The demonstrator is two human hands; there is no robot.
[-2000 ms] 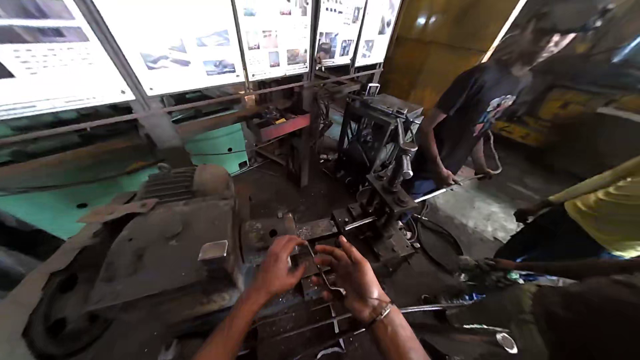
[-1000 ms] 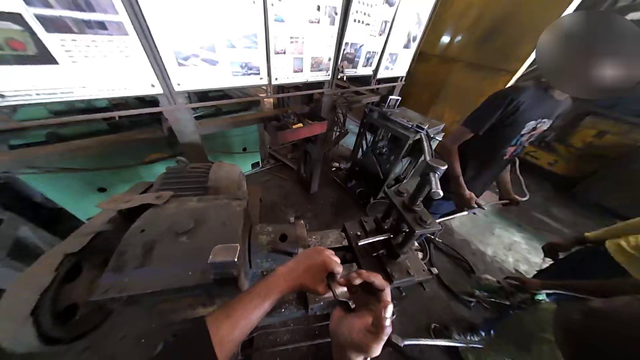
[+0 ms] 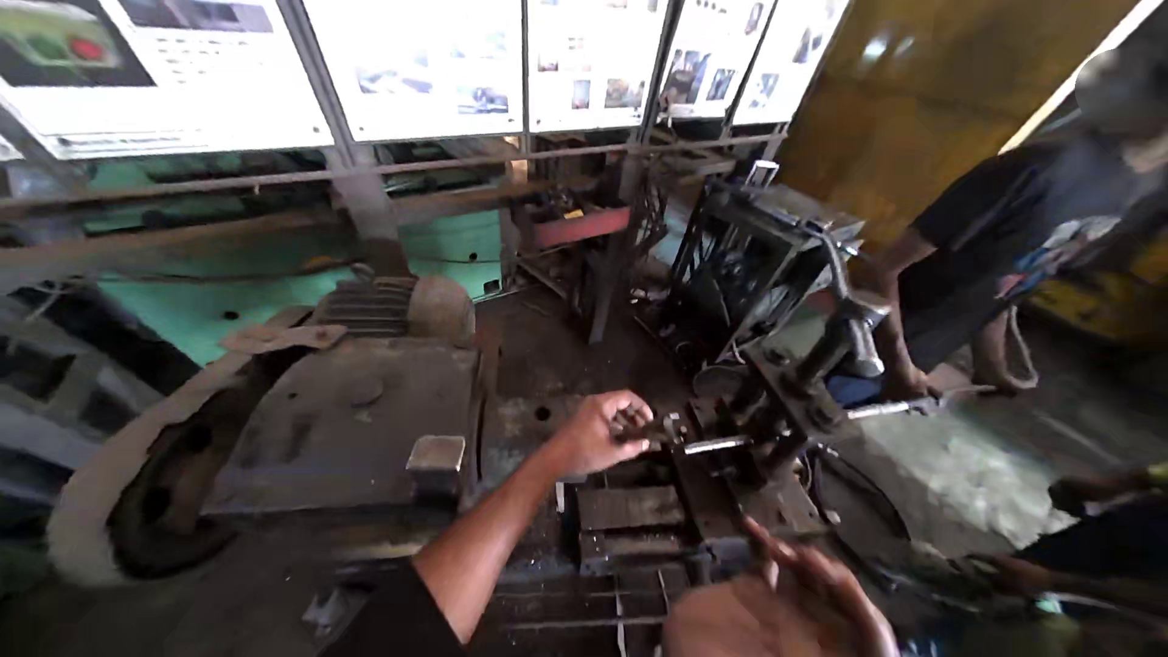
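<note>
My left hand (image 3: 607, 433) reaches over the bed of a dark metal machine, its fingers curled around a small dark metal part (image 3: 652, 433) beside the end of a shiny rod (image 3: 716, 445). That rod runs into an upright clamp-like fixture (image 3: 794, 392) with a thick T-shaped metal handle (image 3: 858, 333) on top. My right hand (image 3: 776, 607) is low in the view, blurred, with its fingers apart and nothing visible in it. Between the hands lies a grooved metal block (image 3: 630, 511) on the machine bed.
On the left stand an electric motor (image 3: 392, 306) and a large belt wheel housing (image 3: 338, 429). Behind are a red tray (image 3: 579, 225), a metal frame stand (image 3: 766, 246) and poster boards (image 3: 429, 64). A person (image 3: 1004, 237) at the right holds a rod; another person's arm shows lower right.
My hands were close together around a small metal part; now they are apart. The left hand has moved to the rod's end, and the right hand has come away from it, low in the view.
</note>
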